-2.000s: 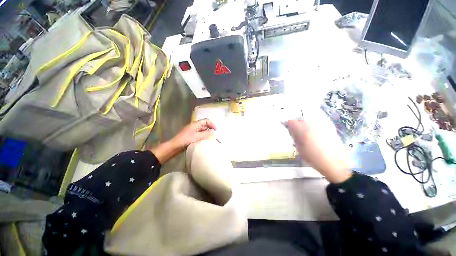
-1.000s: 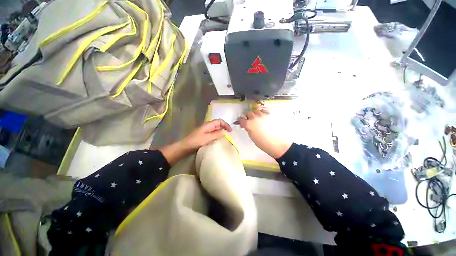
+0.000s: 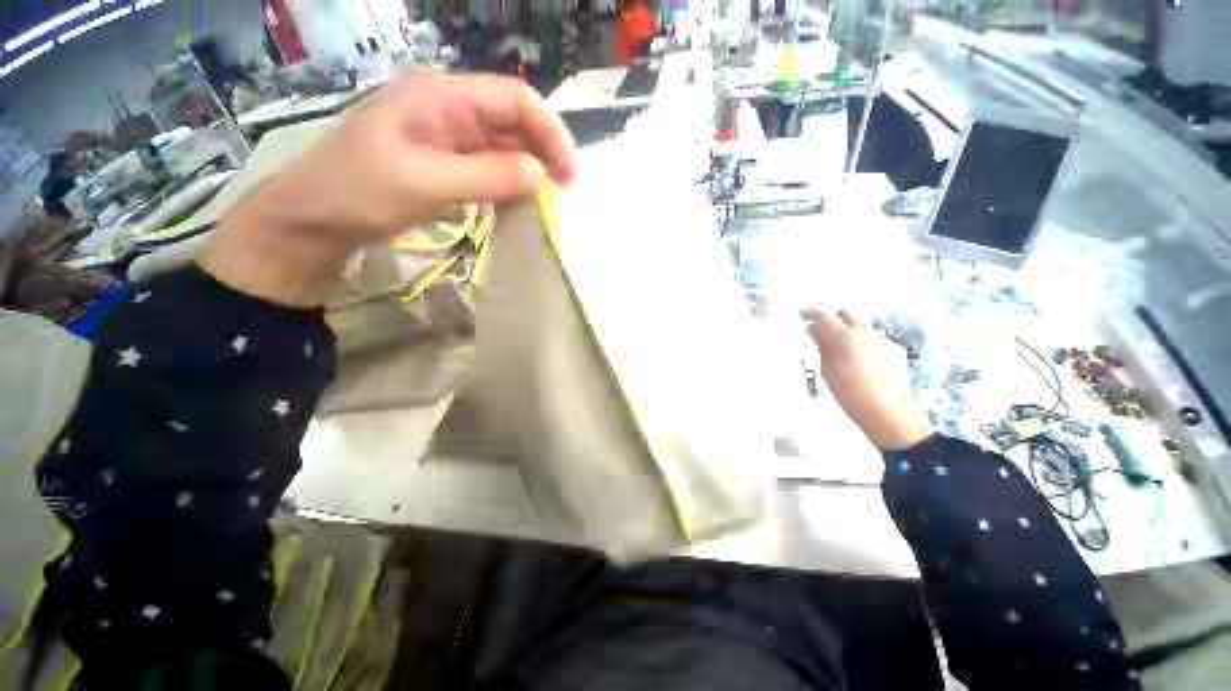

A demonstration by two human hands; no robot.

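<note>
My left hand (image 3: 405, 169) is raised at the upper left, close to the camera, and pinches the top edge of a beige bag body (image 3: 560, 405). The bag body hangs down from my fingers over the table's front edge. Yellow binding (image 3: 614, 378) runs down its side. My right hand (image 3: 864, 371) is over the white table near the small metal fittings; its fingers are slightly bent, and whether it holds something cannot be told. The sewing machine head is hidden behind the raised bag body.
A pile of bag bodies (image 3: 392, 344) lies behind my left arm, and yellow-edged pieces (image 3: 324, 607) hang below. Control screen (image 3: 1002, 186) at the upper right. Black cord (image 3: 1073, 493), green-handled tool (image 3: 1130, 455) and brownish parts (image 3: 1107, 378) at the right. A person in orange (image 3: 635, 30) is far back.
My left hand has lifted the bag body up from the table. My right hand has moved right, away from the machine's clamp. The view has tilted up, showing more of the workshop.
</note>
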